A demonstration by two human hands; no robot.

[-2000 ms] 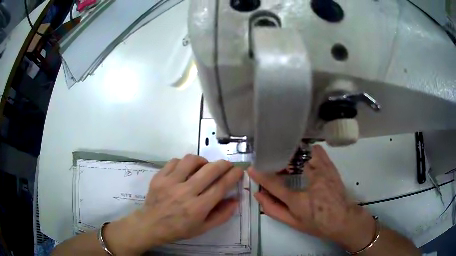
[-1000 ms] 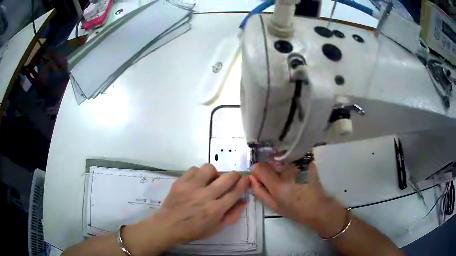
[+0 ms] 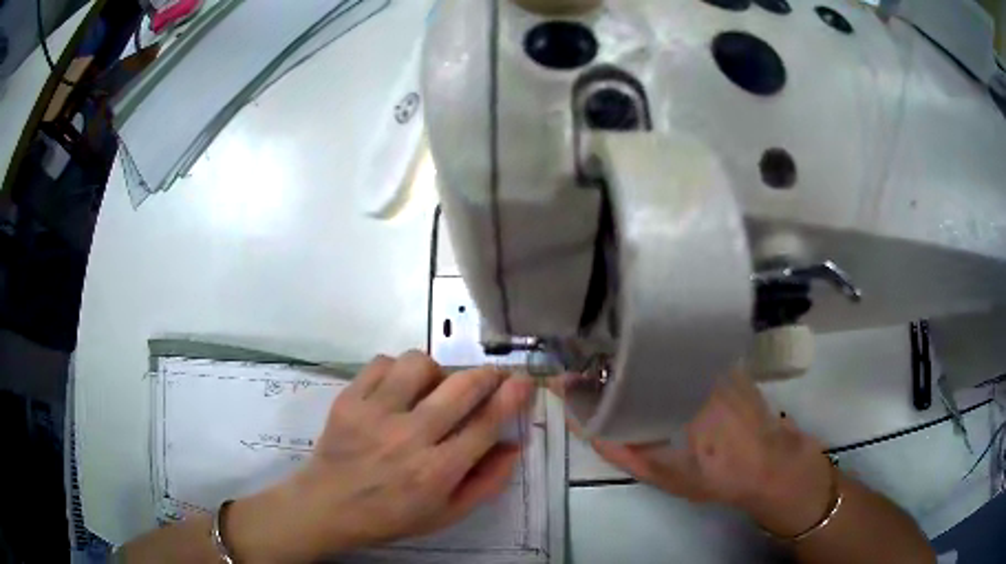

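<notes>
A white pattern template (image 3: 226, 424) with printed lines and writing lies on a sage green fabric panel (image 3: 237, 354), whose edge shows along the top and left. My left hand (image 3: 425, 446) rests flat on the template's right half, fingertips near the presser foot (image 3: 537, 355). My right hand (image 3: 706, 446) is right of the work, its fingertips near the panel's upper right corner and partly hidden behind the sewing machine head (image 3: 563, 209). The hidden fingers do not show whether they pinch the cloth. The needle cannot be made out.
Stacked cut panels (image 3: 210, 88) lie at the table's far left. Black thread snips (image 3: 920, 364) lie right of the machine head, beside a thin metal tool and loose threads. The tension knob (image 3: 781, 353) juts out above my right hand. The white table's (image 3: 265, 253) left edge curves down.
The view has moved closer to the machine head, which now covers more of my right hand. Both hands stay at the panel's upper right corner, with little visible change in the work.
</notes>
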